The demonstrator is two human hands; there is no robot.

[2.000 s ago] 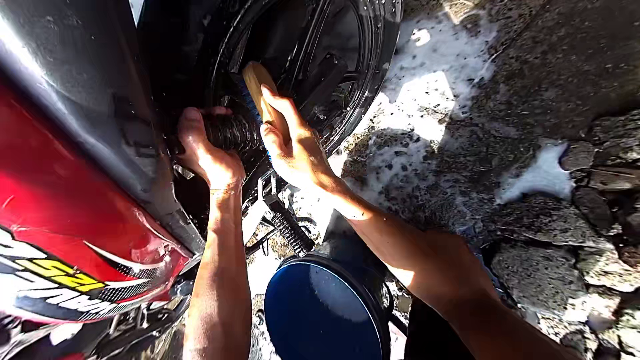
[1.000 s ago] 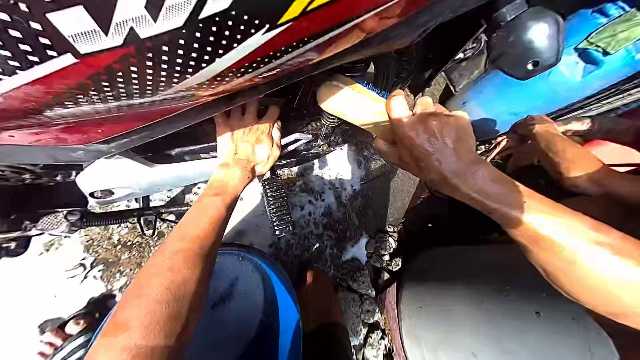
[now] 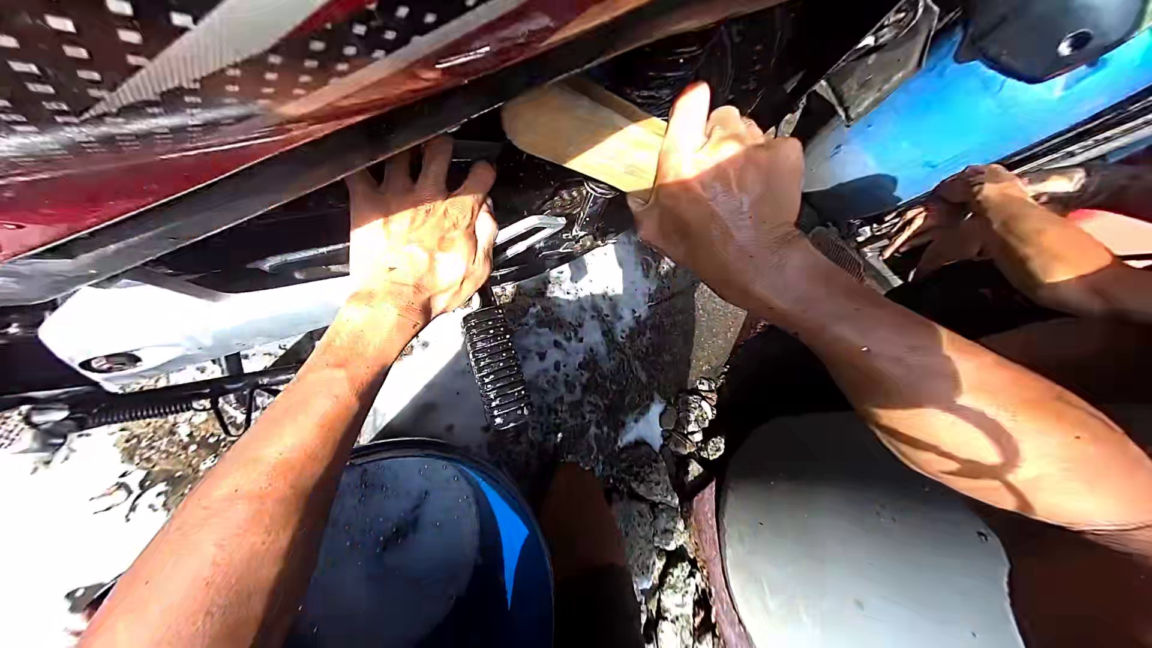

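My right hand [image 3: 729, 198] grips a wooden-backed brush [image 3: 585, 130] and holds it among the dark parts under the body of a motorcycle. Its bristles are hidden in this view. My left hand [image 3: 418, 229] rests with bent, spread fingers on the dark underside, just below the edge of the red and black body panel [image 3: 180, 162]; its fingertips are partly in shadow, and no object shows in it. Beneath and between the hands, a ribbed black footpeg [image 3: 497, 369] points down over the wet ground. A white cover [image 3: 198, 324] lies left of my left hand.
A blue bucket [image 3: 531, 540] with cloudy liquid stands below my hands. A pale rounded surface [image 3: 864, 540] is at the lower right. Another person's hands [image 3: 967, 211] are beside a blue panel [image 3: 945, 117] at the right. Broken stones [image 3: 652, 504] and foam lie on the ground.
The view has swung widely since two seconds ago, when the brush was beside a wheel. Since one second ago, the brush remains in my right hand and its blue bristles have gone out of sight.
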